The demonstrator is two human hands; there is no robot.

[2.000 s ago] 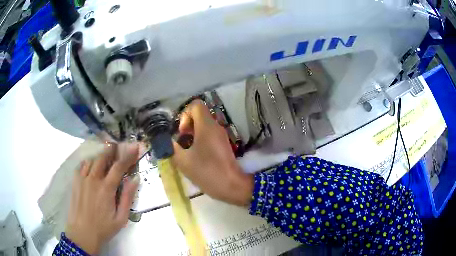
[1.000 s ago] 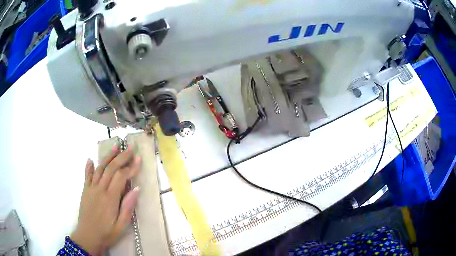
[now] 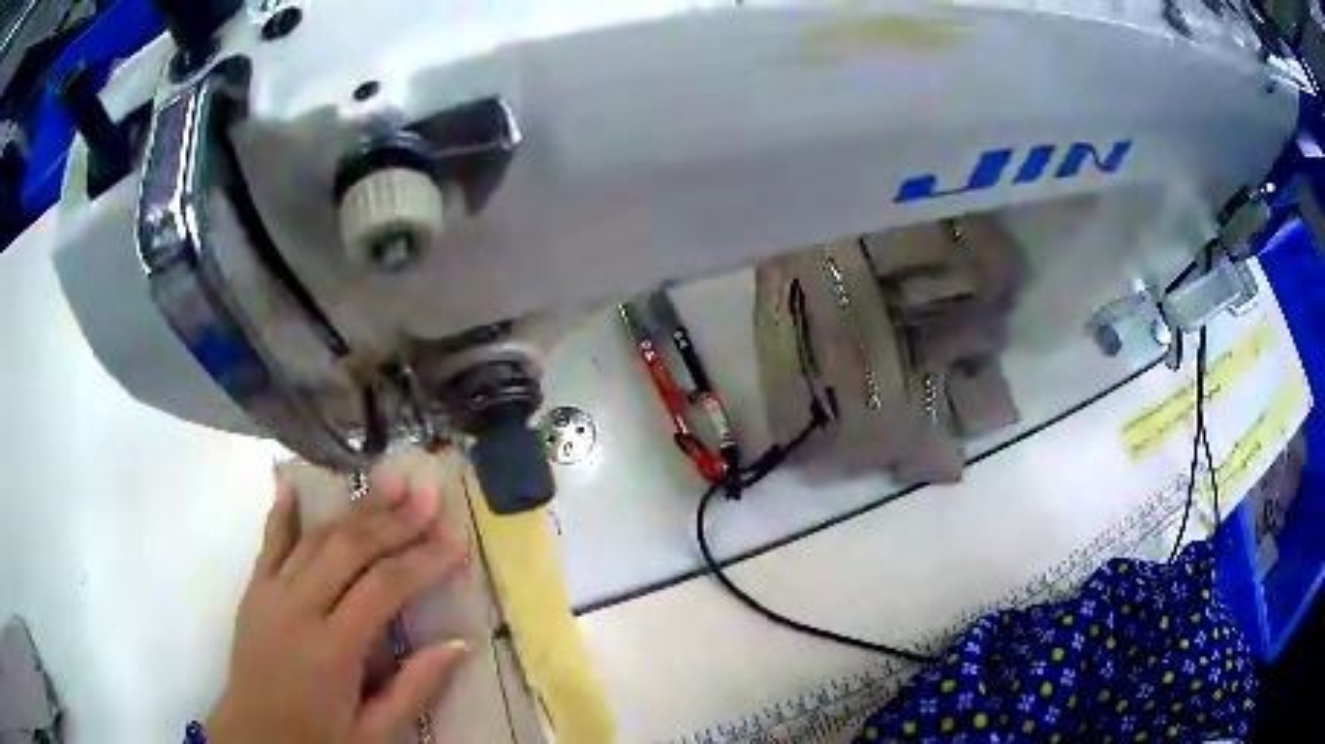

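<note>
A beige zipper panel (image 3: 461, 583) lies under the needle area at the left of the machine, its toothed line running toward the wearer. My left hand (image 3: 331, 608) lies flat on it, fingers spread and palm down, just in front of the foot; it partly hides the toothed line. The foot and needle (image 3: 390, 422) are small and blurred. A dark round attachment (image 3: 513, 454) hangs beside them, over a yellow tape strip (image 3: 541, 618). My right hand is out of the picture; only the blue patterned right sleeve shows at the lower right.
The white sewing machine head (image 3: 698, 160) spans the top. Red and black snips (image 3: 679, 390) lie on the bed, with a black cord (image 3: 756, 608) curving from them. Short beige zipper pieces (image 3: 886, 356) lie under the arm. A blue bin (image 3: 1286, 574) stands at the right.
My right hand has left the needle area and the picture. The snips now lie on the bed. The zipper panel now lies under my left hand. The view has shifted closer to the machine.
</note>
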